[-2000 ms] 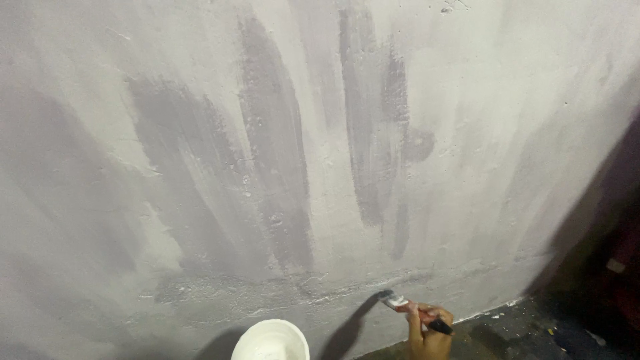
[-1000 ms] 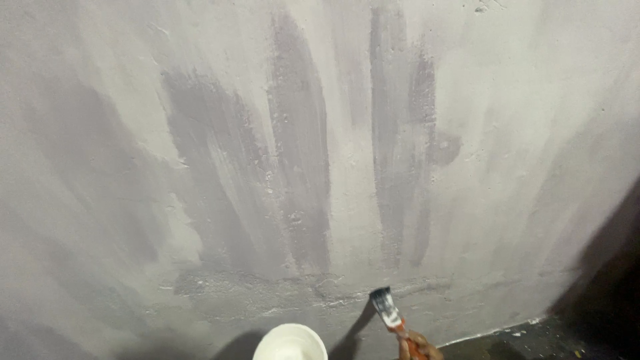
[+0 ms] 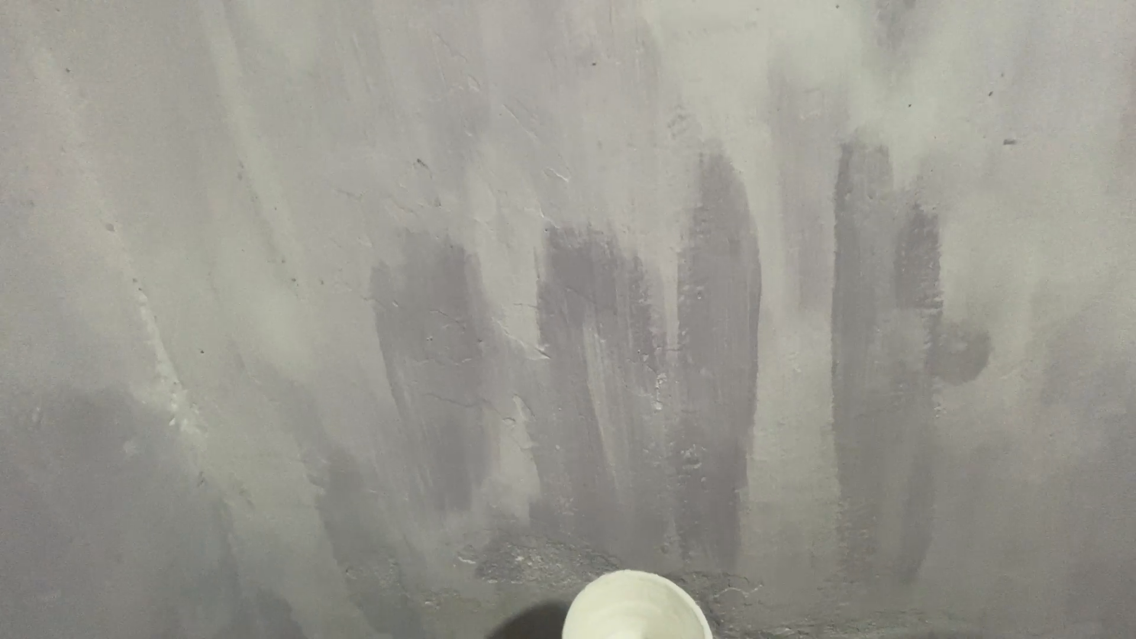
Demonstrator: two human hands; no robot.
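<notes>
Neither my left hand nor my right hand shows in the head view now, and the paintbrush is out of view too. A white round container is cut off by the bottom edge, in front of the wall; what holds or supports it is hidden. The painted wall fills the view. Darker grey-mauve brush strokes run down its middle and right, over paler streaked paint.
A rough, cracked band crosses the low part of the wall behind the container. Small chips and ridges mark the surface higher up. A dark shadow lies just left of the container.
The hand with the paintbrush, low at the wall in both earlier frames, has left the view. The view has shifted up and left, and a further dark stroke shows at the left.
</notes>
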